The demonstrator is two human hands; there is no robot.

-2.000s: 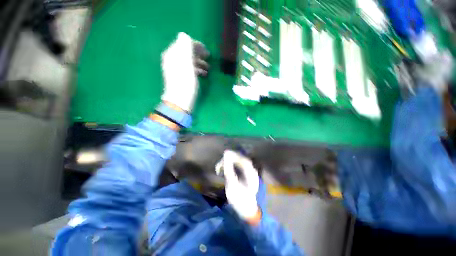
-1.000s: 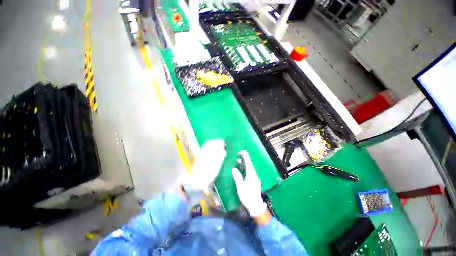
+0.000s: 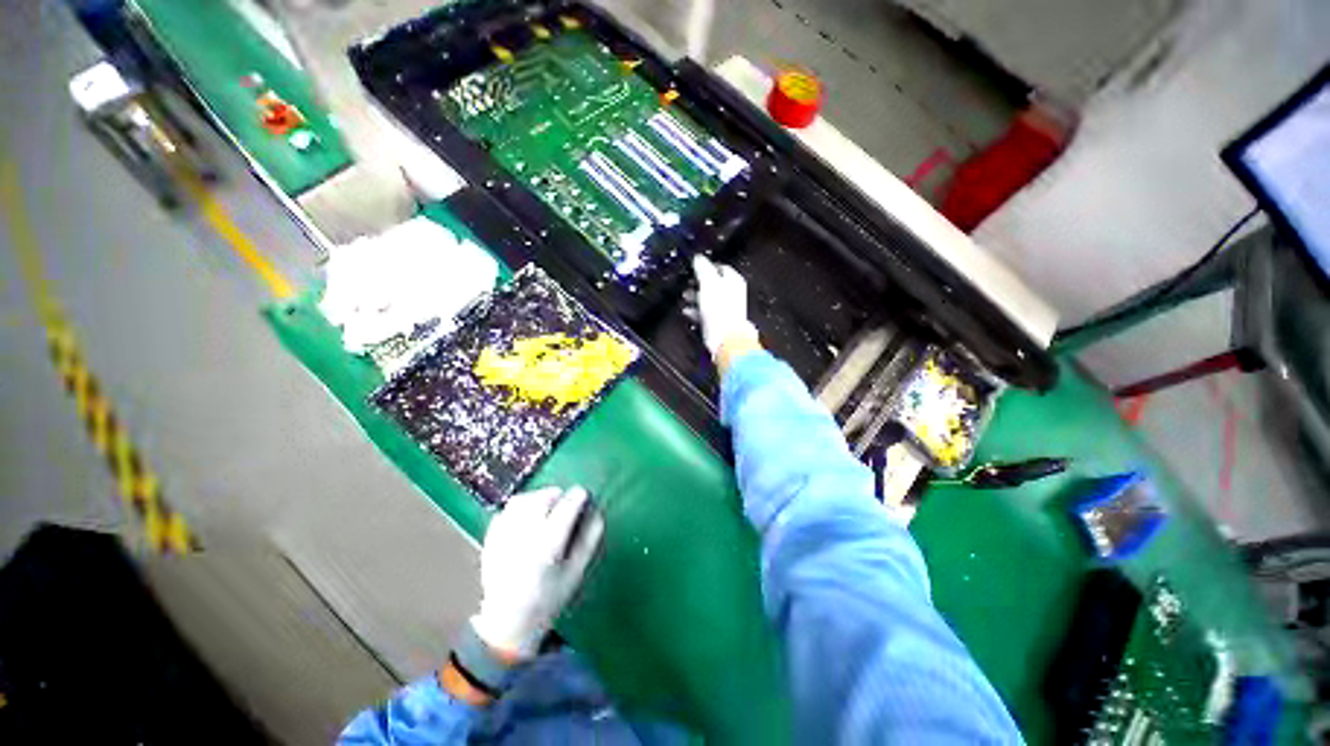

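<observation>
A green circuit board [image 3: 584, 139] with long white slots lies in a black solder carrier [image 3: 423, 124] on the conveyor. My right hand [image 3: 721, 309], in a white glove, reaches to the carrier's near edge; its fingertips are at the black frame, and whether they grip it cannot be told. My left hand [image 3: 540, 571], white-gloved with a band at the wrist, is over the green mat near the parts tray, fingers curled; whether it holds something is unclear. The black speckled parts tray [image 3: 474, 437] holds a heap of yellow caps [image 3: 554, 370].
A crumpled white heap [image 3: 401, 292] lies beside the tray. At right are a small tray of mixed parts [image 3: 941, 413], a black screwdriver [image 3: 1021, 471], a blue screw bin [image 3: 1119, 515], a black bar [image 3: 1094, 634] and a loose green board [image 3: 1167, 678]. A red-orange round object [image 3: 795, 98] stands on the rail.
The view has moved nearer to the carrier and tray. My right hand has reached forward from the mat to the carrier's near edge. My left hand has stayed low over the mat, now apart from the right.
</observation>
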